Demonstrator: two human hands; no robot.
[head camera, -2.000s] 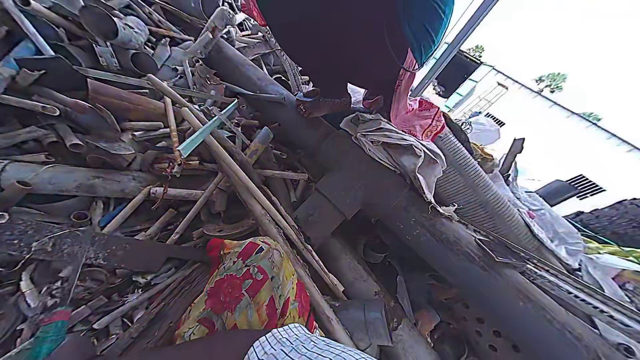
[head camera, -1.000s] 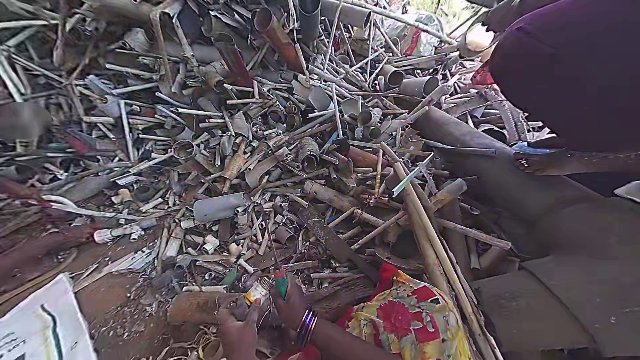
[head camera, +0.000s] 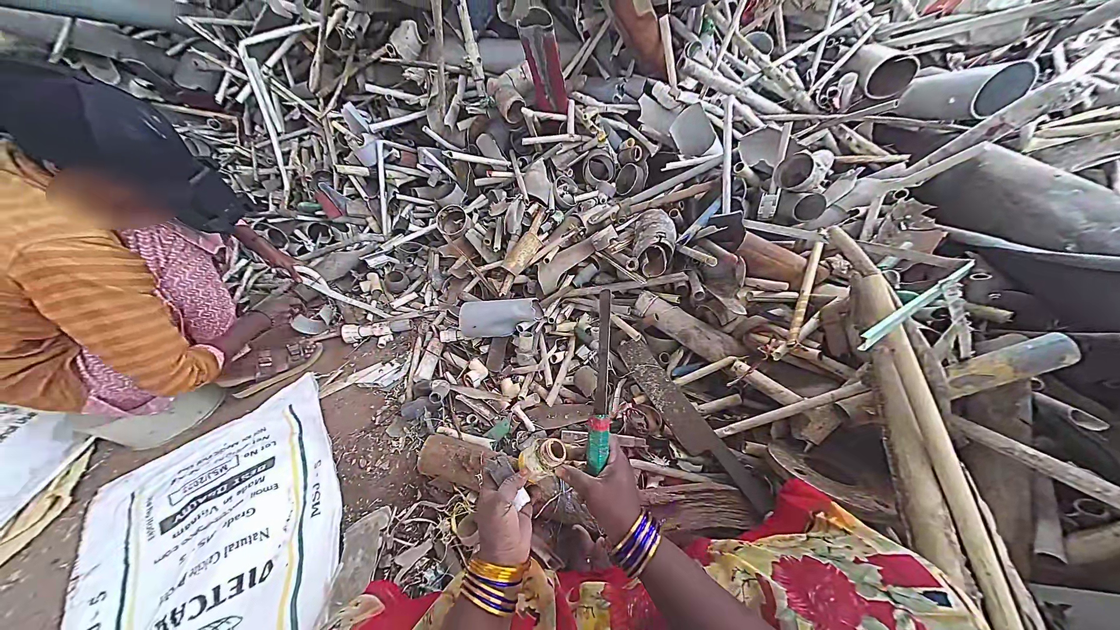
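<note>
My right hand (head camera: 608, 490) is closed around the green and red handle of a long-bladed tool (head camera: 602, 376), a saw or knife, whose dark blade points up and away. The same hand's thumb reaches to a small yellowish pipe fitting (head camera: 542, 457) with a round threaded-looking opening. My left hand (head camera: 505, 525) grips the fitting's left side, with a grey piece and a white bit at its fingers. Just behind my left hand lies a short brown cylinder (head camera: 451, 461). Bangles circle both wrists. The fitting's underside is hidden.
A heap of scrap plastic pipes (head camera: 560, 254) spreads ahead. A long flat dark strip (head camera: 691, 420) lies right of the blade. Long split pipes (head camera: 919, 411) stand at the right. A printed white sack (head camera: 210, 516) lies at the left, near a crouching co-worker (head camera: 114, 289) handling pipe pieces.
The view has swung far left and down, bringing the co-worker and the sack into sight. The tool, which leaned over my hands one second ago, now stands more upright.
</note>
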